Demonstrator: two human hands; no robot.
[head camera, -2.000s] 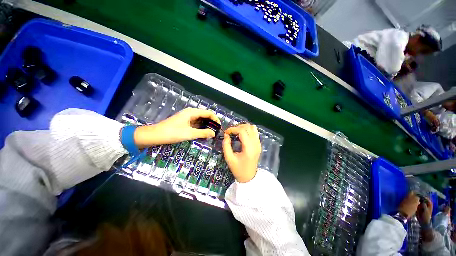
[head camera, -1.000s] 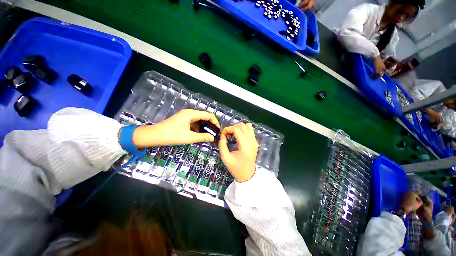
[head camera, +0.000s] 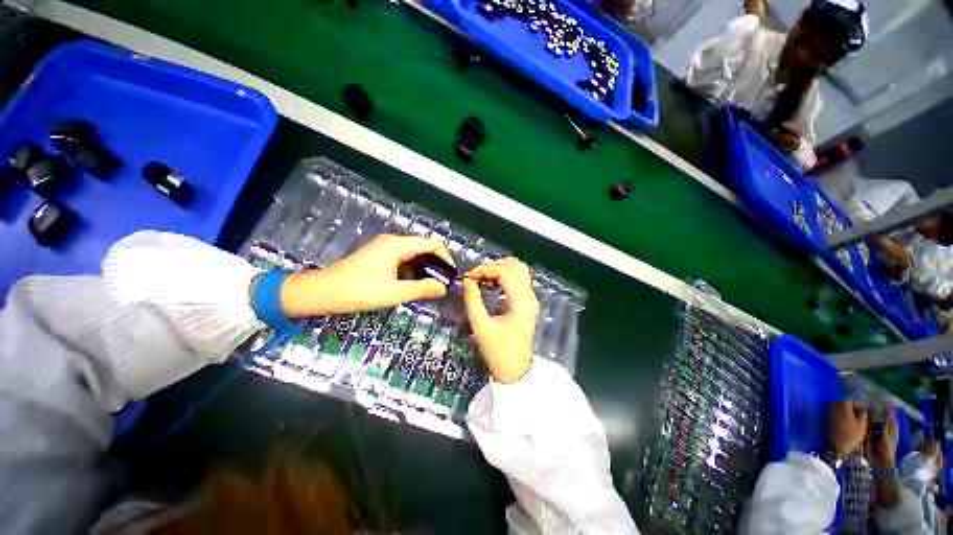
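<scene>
My left hand (head camera: 366, 277), with a blue wrist strap (head camera: 272, 297), holds a black glossy plastic housing (head camera: 431, 269) between thumb and fingers. My right hand (head camera: 504, 313) is close to its right end, thumb and index finger pinched on a small thin part (head camera: 480, 280); what exactly it is cannot be told. Both hands are above a clear blister tray (head camera: 316, 194) with green circuit boards (head camera: 389, 350) in its lower slots.
A blue bin (head camera: 157, 94) at the left holds several black housings. Beyond is a green conveyor belt (head camera: 543, 186) with scattered black pieces. A second blister tray (head camera: 702, 418) lies at the right, beside a neighbour's sleeve and hands. Another person sits across the belt.
The black pieces on the belt have moved left. My hands stay nearly in place; the housing is turned slightly. The person across the belt has shifted posture.
</scene>
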